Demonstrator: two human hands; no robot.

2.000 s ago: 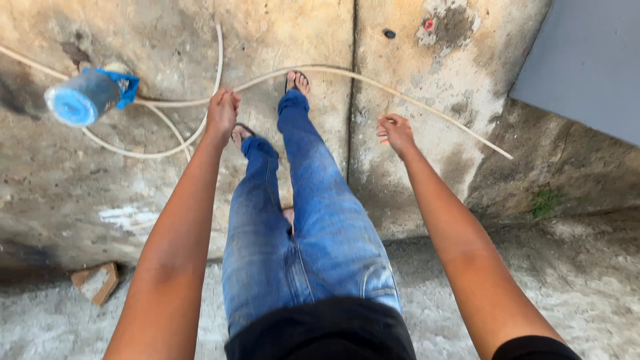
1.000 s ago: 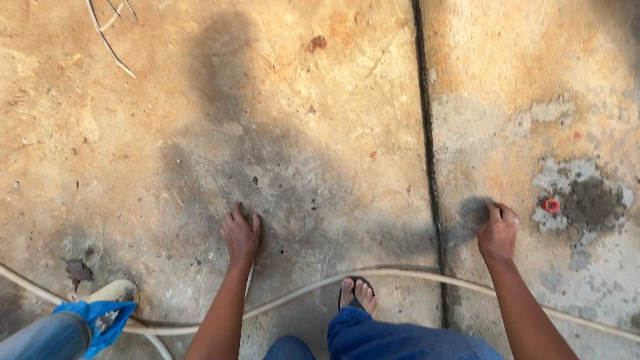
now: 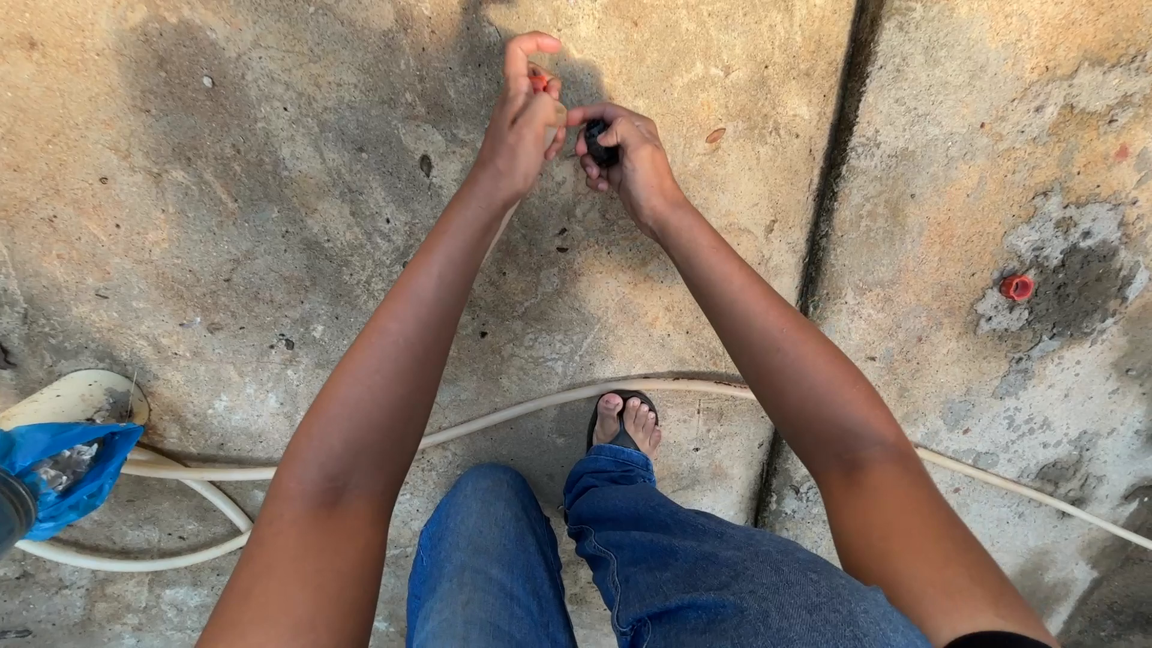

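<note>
My left hand grips the end of a pale hose, which runs down behind my left forearm. A small red-orange fitting shows between its fingers, with the index finger raised. Just to the right, my right hand holds a small round black object, its exact kind unclear. Its index fingertip comes very close to the left hand; whether they touch I cannot tell. Both hands are over the concrete ground.
A red plastic ring-like fitting lies at the right beside a dark patch. The pale hose crosses past my sandalled foot. At the left are a blue plastic bag and a cream pipe end. A dark joint runs through the concrete.
My hands, well apart one second ago, have come close together. The black object now shows in my right hand, and the red-orange fitting in my left.
</note>
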